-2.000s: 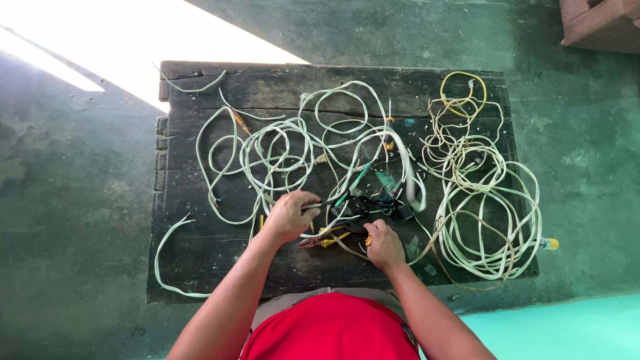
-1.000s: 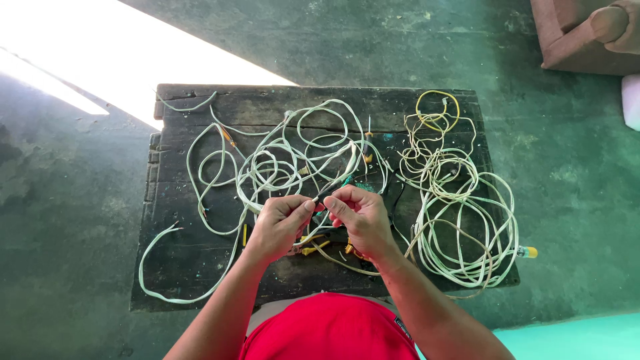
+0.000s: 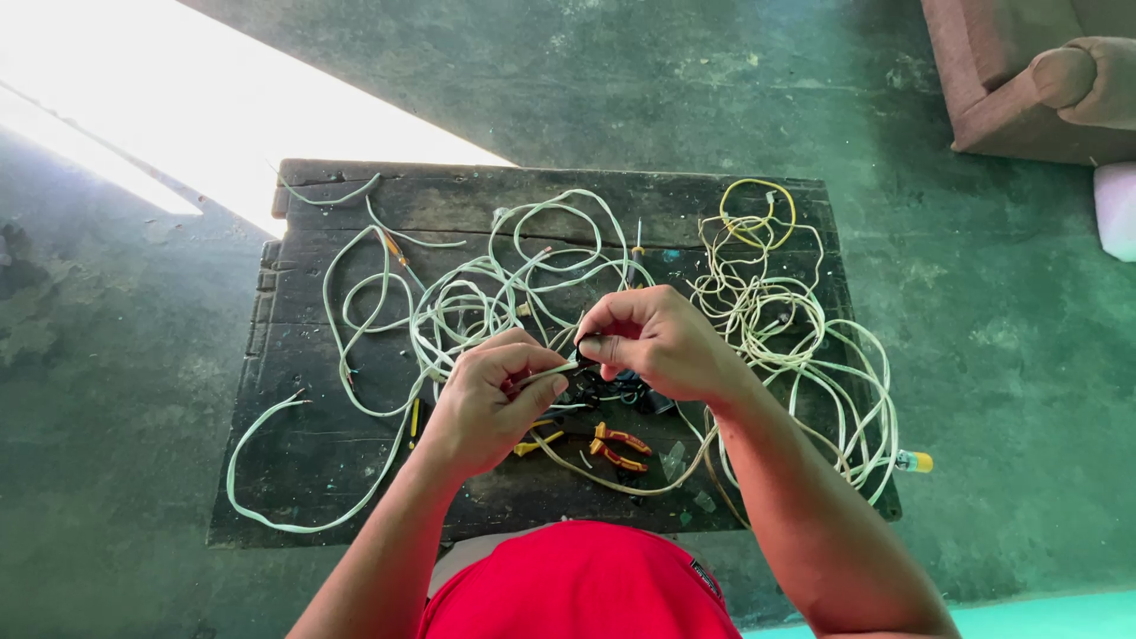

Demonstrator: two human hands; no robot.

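Between its thumb and fingers my left hand [image 3: 501, 399] grips a white electrical cable [image 3: 543, 374] near its end. My right hand [image 3: 661, 346] pinches a small black piece [image 3: 586, 348], perhaps tape, where it meets the cable end; the fingers partly hide the joint. Below the hands lie red-and-yellow pliers [image 3: 621, 446] on the dark wooden table [image 3: 311, 444], beside a yellow-handled tool [image 3: 538, 442]. Black cords and parts [image 3: 621, 389] sit just under my right hand.
Loops of white cable [image 3: 470, 306] spread over the left and middle. More coiled cables [image 3: 799, 328] lie at the right, with a yellow-capped item [image 3: 914, 461] at the edge. Screwdrivers [image 3: 395, 250] [image 3: 638, 240] rest farther back. A brown sofa [image 3: 1003, 115] stands at upper right.
Two seconds ago my hands were apart over the table; they then came together. Now they are raised slightly apart, with the white cable and black piece between them. The pliers show more plainly.
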